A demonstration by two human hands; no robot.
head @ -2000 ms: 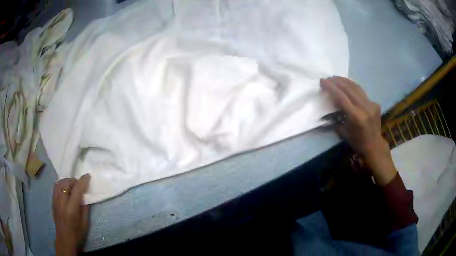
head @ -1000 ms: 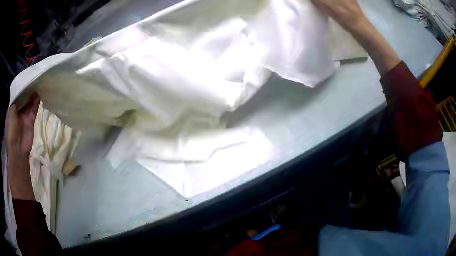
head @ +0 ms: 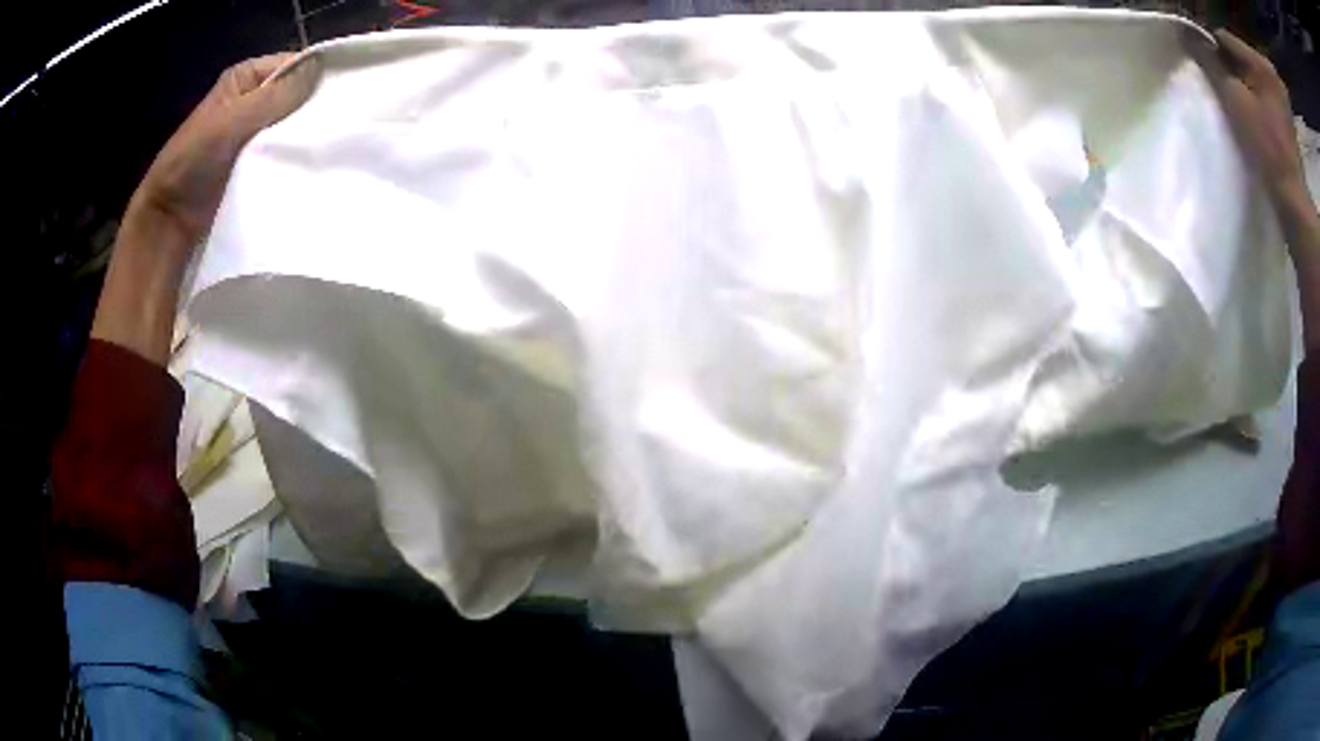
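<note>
The off-white garment (head: 724, 319) hangs in folds from both hands. Its top edge is pulled nearly straight across the top of the view, and its lower end drops past the table's near edge. My left hand (head: 239, 123) grips the top left corner, fingers closed behind the cloth edge. My right hand (head: 1257, 109) grips the top right corner near the right rim, partly hidden by cloth. No tool can be made out in either hand.
The grey-blue table (head: 1158, 500) shows below the garment at the right, with a dark space below its near edge. A pile of cream cloth (head: 225, 463) lies at the left. Part of the yellow wire basket (head: 1238, 651) shows at the lower right.
Both hands were low on the garment spread on the table, then swung it up. Now they hold it raised and stretched between them, its folds hanging down.
</note>
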